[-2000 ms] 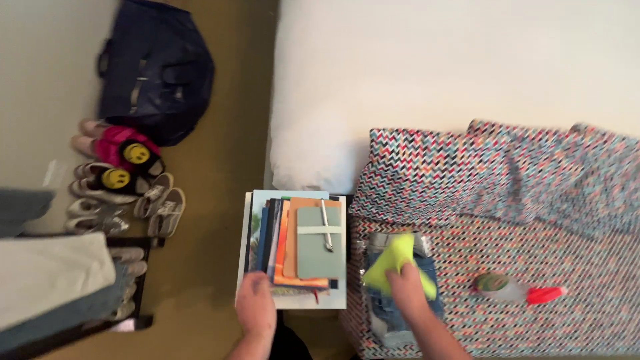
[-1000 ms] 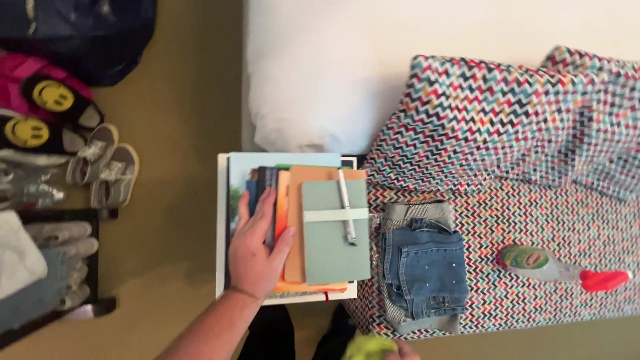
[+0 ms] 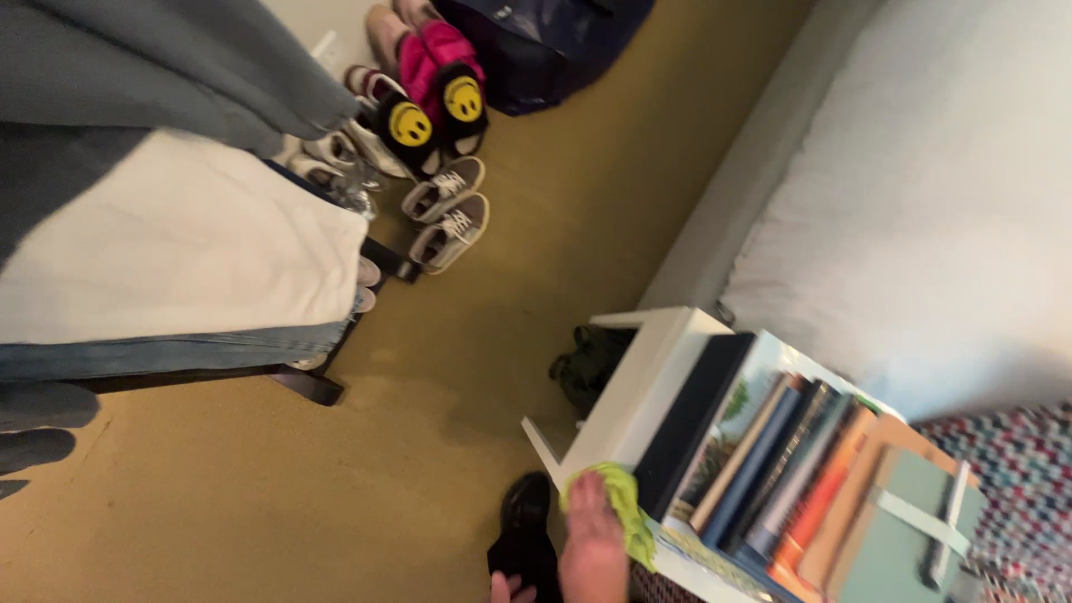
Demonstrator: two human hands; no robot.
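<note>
My right hand [image 3: 593,540] presses a yellow-green cloth [image 3: 630,511] against the near left corner of a white side table [image 3: 615,410]. Only the fingers of my left hand [image 3: 511,589] show at the bottom edge, apart and holding nothing. Several books [image 3: 766,465] fill the tabletop beside the cloth, some with spines upward. At their right end lies a pale green notebook [image 3: 909,528] with a light band and a pen [image 3: 950,519] across it.
A bed [image 3: 921,209] and a zigzag-patterned blanket [image 3: 1022,469] adjoin the table. A black shoe [image 3: 528,502] and a dark bag [image 3: 586,368] are near its legs. Left are a clothes rack [image 3: 310,385] with hanging clothes, sneakers [image 3: 452,230], smiley slippers [image 3: 410,126] and a navy bag [image 3: 544,50].
The view has swung left. My left hand has come off the books. My right hand and the cloth, at the blanket's side earlier, are now at the table's corner.
</note>
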